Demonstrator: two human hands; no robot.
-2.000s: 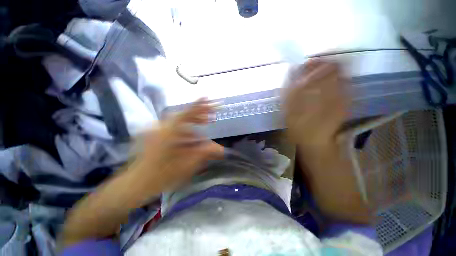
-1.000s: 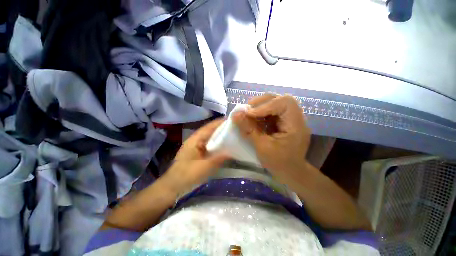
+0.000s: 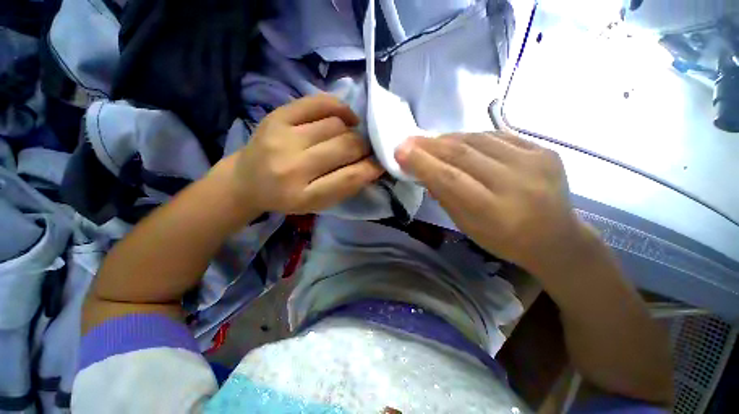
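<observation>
My left hand (image 3: 312,154) has its fingers closed on the edge of a light grey-lavender garment (image 3: 437,69) at the centre. My right hand (image 3: 494,190) pinches a white strip of cloth (image 3: 389,121) with thumb and fingertips. The strip runs up along the garment between my hands. A dark band shows on the garment's lower edge just under my fingers. The cloth inside my left hand is hidden by the fingers.
A heap of light grey and dark garments (image 3: 154,154) fills the left. The white machine table (image 3: 600,97) with a ruler strip (image 3: 648,251) on its edge is at right. Metal machine parts (image 3: 705,52) show at upper right. A pale perforated basket (image 3: 701,356) is at lower right.
The view has swung left towards the garments. My hands, earlier together over a small white piece above the lap, are now at the garment, with the white strip lying along it.
</observation>
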